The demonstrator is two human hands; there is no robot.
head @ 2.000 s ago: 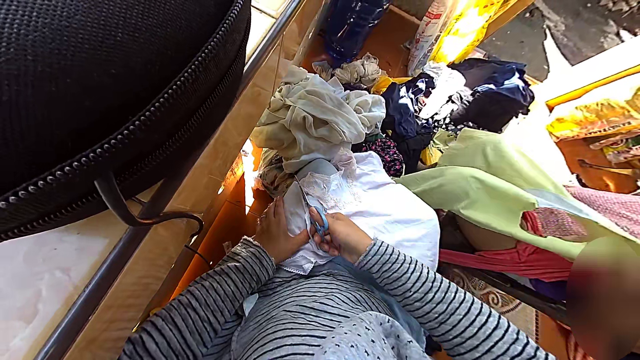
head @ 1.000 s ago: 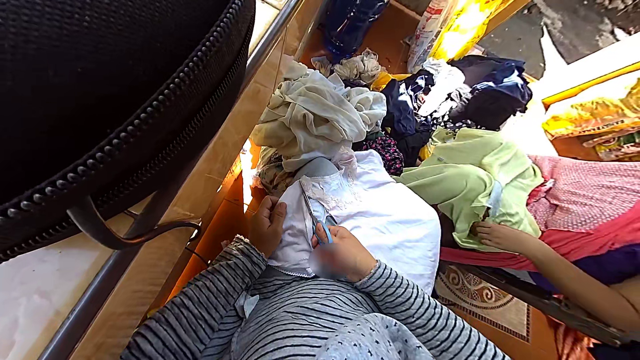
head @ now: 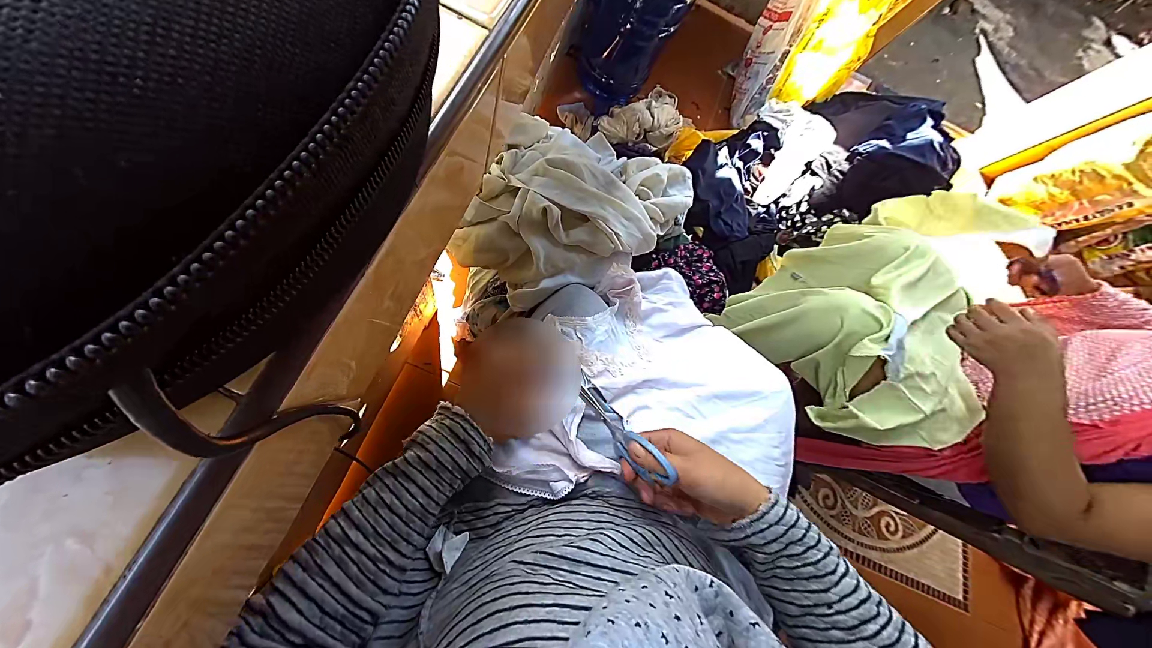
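Note:
My right hand (head: pixel 697 477) grips blue-handled scissors (head: pixel 625 436), whose blades point up and left over the white cloth. A blurred patch covers my left hand (head: pixel 520 378), so its fingers are hidden; it lies at the left edge of the white cloth. The white fabric garment (head: pixel 711 369), with lace trim (head: pixel 612 337) near its top, is spread over my lap. Part of a grey rounded thing (head: pixel 571 303) shows just above the lace. Whether the blades have cloth between them I cannot tell.
Crumpled cream cloth (head: pixel 576 202) lies beyond my lap, with dark clothes (head: pixel 810 171) behind it. At right, another person's hand (head: pixel 1008 337) rests by light green fabric (head: pixel 864 333). A large black zippered bag (head: pixel 198 180) fills the upper left, beside a metal-edged tiled ledge (head: pixel 396 261).
The scissors have moved from over the cloth's middle toward my body. The other person's arm, reaching lower onto the green cloth a second ago, is now raised with the hand higher.

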